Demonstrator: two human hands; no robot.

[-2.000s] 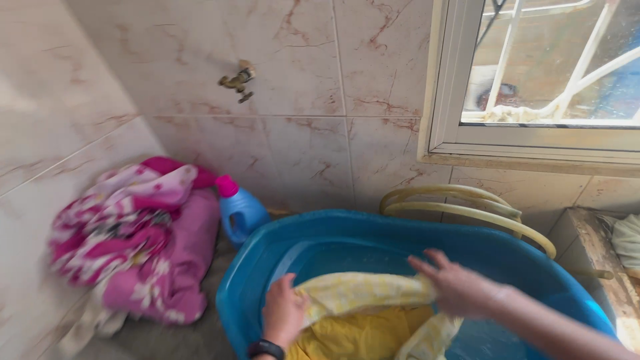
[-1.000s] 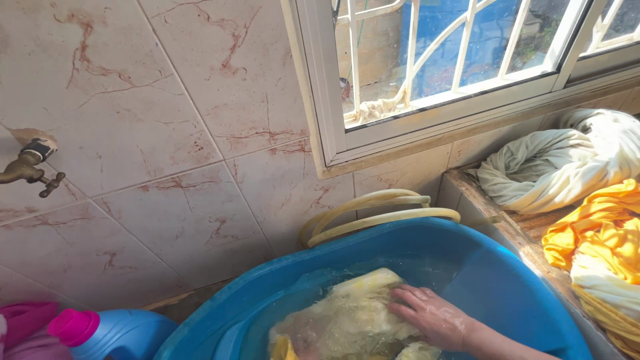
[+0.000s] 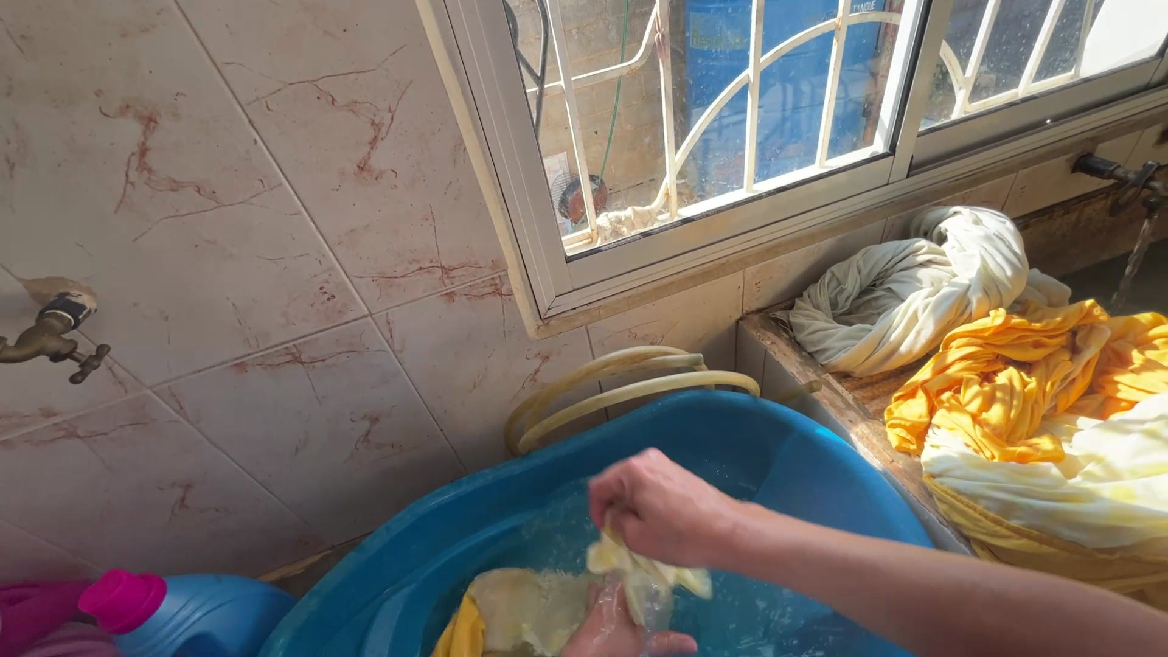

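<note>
A large blue plastic tub [image 3: 383,570] holds water and pale yellow cloth [image 3: 534,607], with a deeper yellow part [image 3: 464,630] at its left. Over the water my right hand [image 3: 664,511] is closed on a bunched end of pale yellow cloth, which hangs below the fingers. My left hand [image 3: 616,628] is lower, at the bottom of the view, wet and against the hanging cloth; its fingers are partly hidden, so its grip cannot be made out.
Twisted whitish cloth [image 3: 912,292] and orange cloth [image 3: 1013,374] lie on the ledge of a washing sink [image 3: 844,401], where a tap [image 3: 1127,182] runs. A coiled hose [image 3: 630,383] stands behind the tub. A blue bottle with a pink cap [image 3: 210,616] and a wall tap [image 3: 55,338] are left.
My right hand, spread on the wet cloth one second ago, is now raised and closed on part of it. The view has swung right since the first frame.
</note>
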